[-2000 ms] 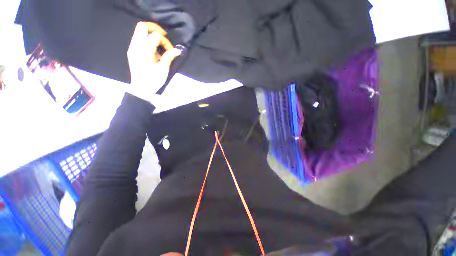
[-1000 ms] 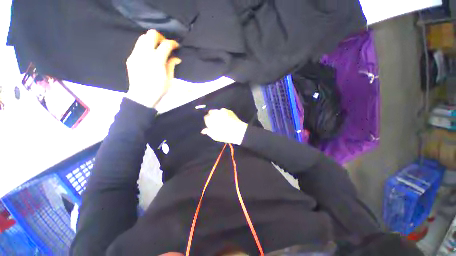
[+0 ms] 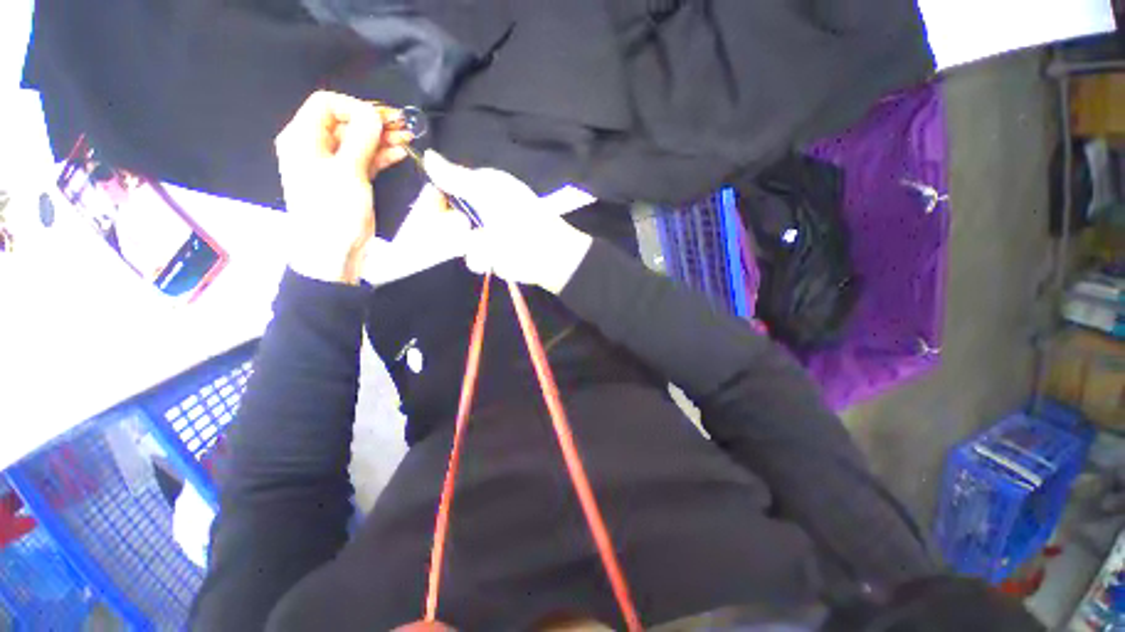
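A large black coat (image 3: 543,111) lies over the white table, with a shinier grey-black lining strip (image 3: 407,56) showing. My left hand (image 3: 331,173) pinches the coat's edge beside a small round shiny button (image 3: 415,121), its fingertips touching the button's left side. My right hand (image 3: 512,222) is just right of and below it, with thumb and finger closed near a thin bright sliver that looks like a needle (image 3: 420,158). A dark thin strand shows by the right fingers. The exact grip is washed out by glare.
A phone with a red edge (image 3: 148,228) lies left of the coat on the white table (image 3: 86,321). Blue crates (image 3: 99,519) are below left. A crate with purple cloth (image 3: 907,247) and black items (image 3: 802,253) is at right; another blue crate (image 3: 1012,488) stands farther right.
My right hand came in from the right, first low by my body, and has moved up to the left hand at the button. The left hand has shifted slightly left.
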